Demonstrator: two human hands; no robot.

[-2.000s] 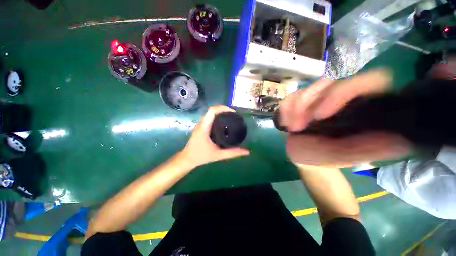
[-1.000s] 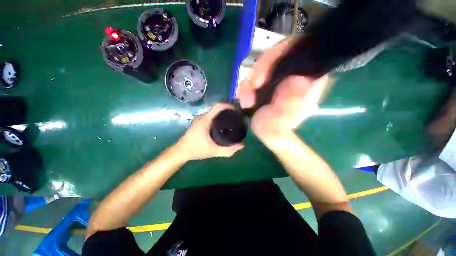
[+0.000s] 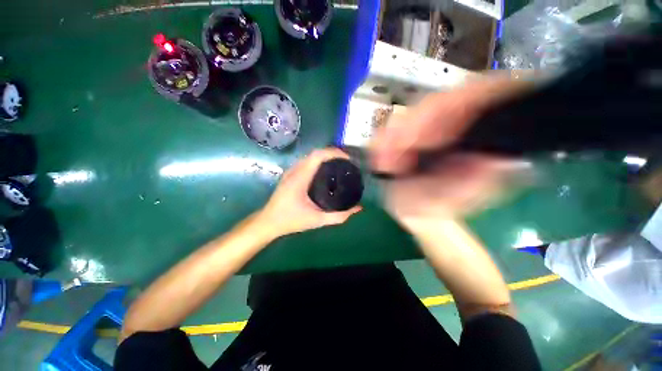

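A black cylindrical housing point(image 3: 336, 185) stands upright on the bench with its dark end facing up. My left hand point(image 3: 299, 197) is wrapped around its left side, thumb and fingers apart around it. My right hand point(image 3: 443, 145) is blurred and closed around the long black electric screwdriver point(image 3: 552, 109), just right of the housing. The screwdriver's front end points left towards the housing; its bit is too blurred to tell whether it touches.
The screw feeder point(image 3: 406, 69) stands behind my right hand. Units with exposed inner parts point(image 3: 178, 71) and a grey round disc part point(image 3: 269, 118) are at the back left. A bag of screws point(image 3: 537, 36) lies right of the feeder. A person's light sleeve point(image 3: 610, 272) is at right.
My right hand and screwdriver went from beside the feeder to the housing, then drew back slightly to the right. My left hand still holds the housing.
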